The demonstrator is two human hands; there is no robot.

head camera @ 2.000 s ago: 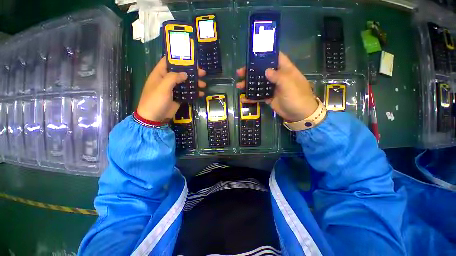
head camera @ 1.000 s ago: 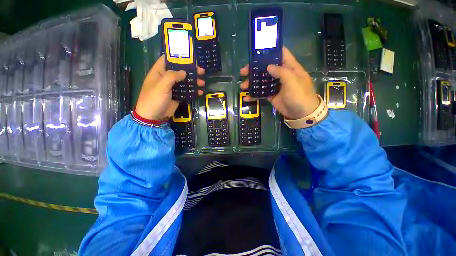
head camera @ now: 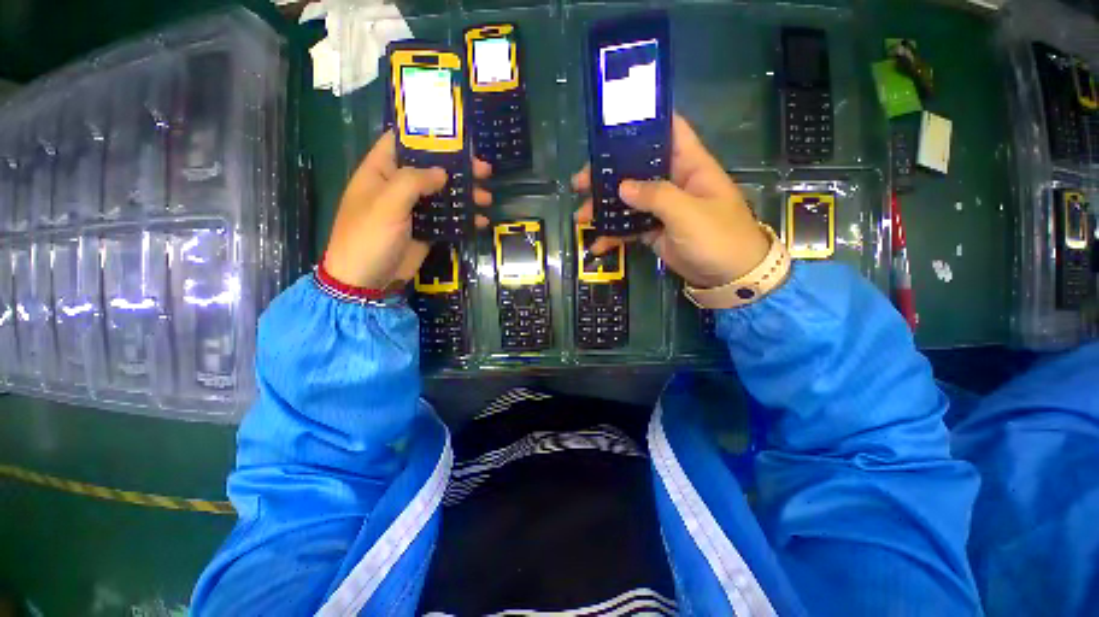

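Observation:
My left hand (head camera: 383, 215) holds a yellow-framed keypad phone (head camera: 428, 109) upright, its screen lit white, my thumb on the upper keys. My right hand (head camera: 705, 223) holds an all-black keypad phone (head camera: 629, 97), its screen lit white with a dark patch at the top, my thumb on the keypad. Both phones are above a clear plastic tray (head camera: 548, 363). In the tray lie several yellow-framed phones, one at the back (head camera: 493, 60) with a lit screen, and an all-black phone (head camera: 805, 97) with a dark screen. My hands partly cover the tray and some phones.
Stacked clear blister trays (head camera: 133, 223) stand at the left. White crumpled paper (head camera: 352, 48) lies at the tray's upper left. Right of the tray are a red stick (head camera: 901, 259), a green scrap (head camera: 893, 87) and a white block (head camera: 934, 142). Another phone tray (head camera: 1034, 307) and blue clothing (head camera: 1036, 446) are at the right.
My right thumb has moved down and left on the black phone's keypad, and that phone has shifted slightly left. The blue clothing at the right edge has moved. My left hand is nearly still.

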